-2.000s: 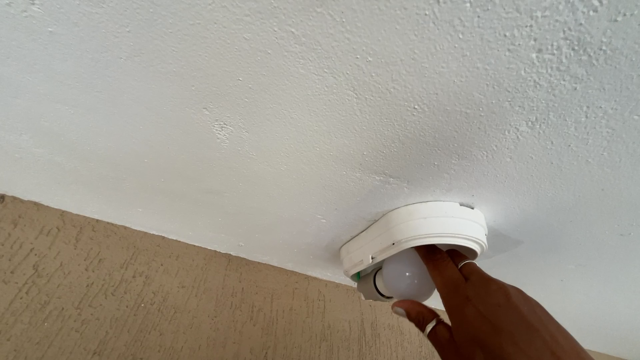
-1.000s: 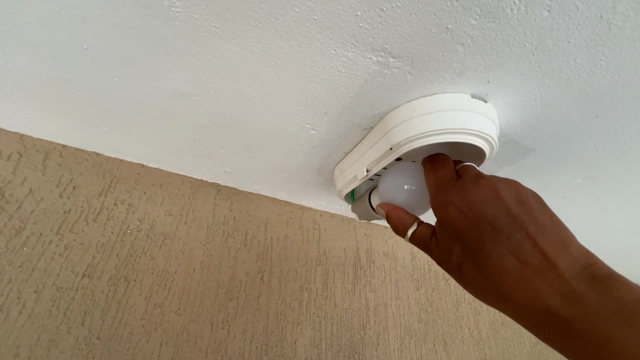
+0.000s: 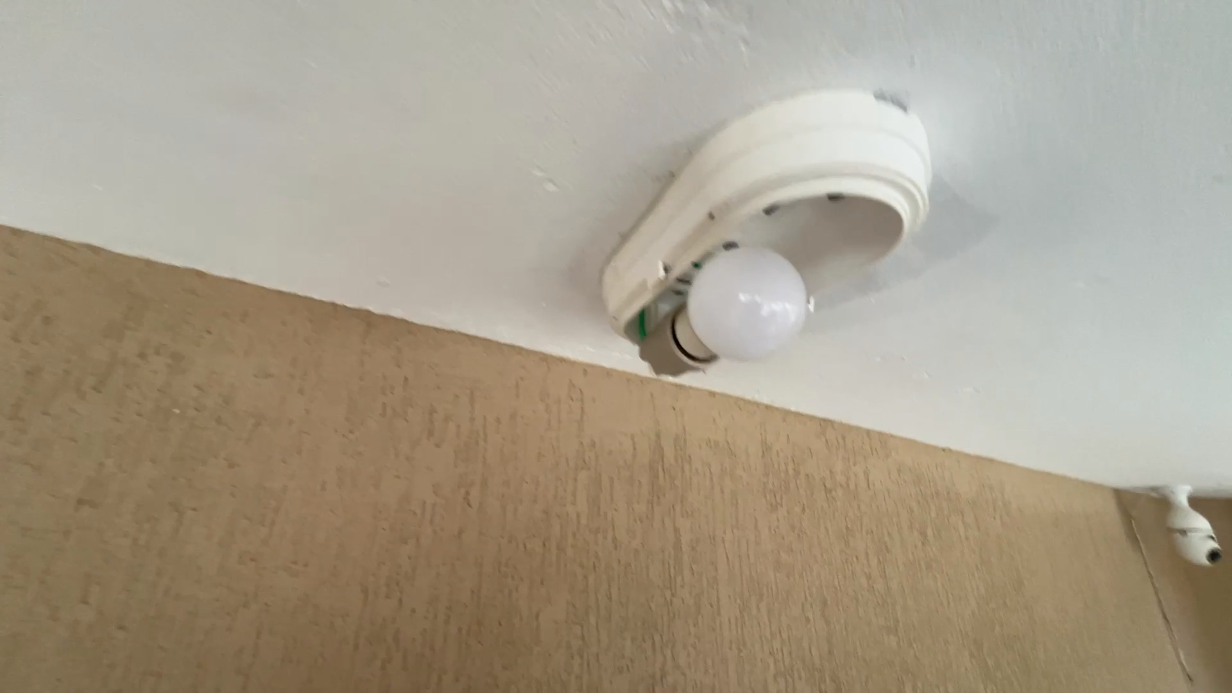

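Note:
Neither of my hands shows in the view now. A white oval light fixture base [image 3: 799, 154] is fixed to the ceiling, its underside uncovered. A round white frosted bulb [image 3: 749, 303] sits in a pale lamp holder [image 3: 672, 346] at the fixture's lower left end. Beside the holder runs a short green wire [image 3: 643, 323]. Small dark openings show along the inner rim of the base.
The white rough-painted ceiling [image 3: 337, 144] meets a tan textured wall [image 3: 529, 520] along a slanting edge. A small white camera-like device [image 3: 1192, 531] hangs at the far right, near a thin cable [image 3: 1160, 597] on the wall.
The hand that had its fingers on the bulb in the earlier frames has let go and left the view. The bulb remains in its holder. The view has shifted, bringing in the device at right.

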